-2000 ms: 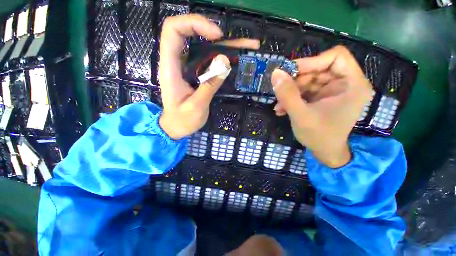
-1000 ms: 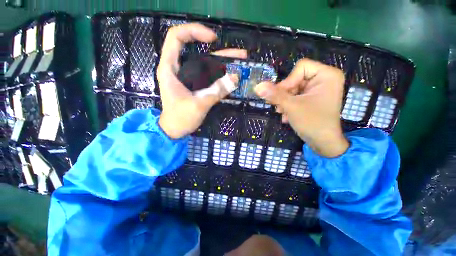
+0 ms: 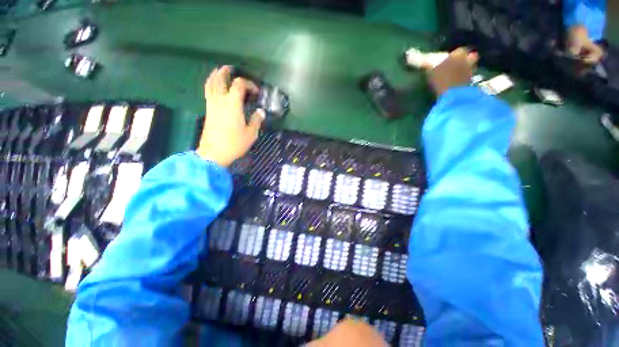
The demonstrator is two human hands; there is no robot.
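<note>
My left hand point(image 3: 231, 115) is beyond the upper left of the black tray of housings point(image 3: 258, 159), with its fingers around a dark part-built phone point(image 3: 273, 101) at the green bench surface. My right hand point(image 3: 453, 70) is stretched to the upper right, its fingers at a white-silver unit point(image 3: 422, 58); blur hides whether it grips it. Light grey-white keypads point(image 3: 307, 249) show in rows in the tray between my sleeves.
The black tray of screens point(image 3: 156, 118) is at the left. A dark phone point(image 3: 381, 95) lies between my hands; more units lie at the upper left point(image 3: 83, 64) and right point(image 3: 498, 84). Another person's hand point(image 3: 585, 49) is at the upper right. Shiny plastic point(image 3: 597, 271) is at the right.
My hands have parted and reached forward, left hand to the upper left, right hand to the upper right. The blue board no longer shows. The view has shifted, showing more bench beyond the tray.
</note>
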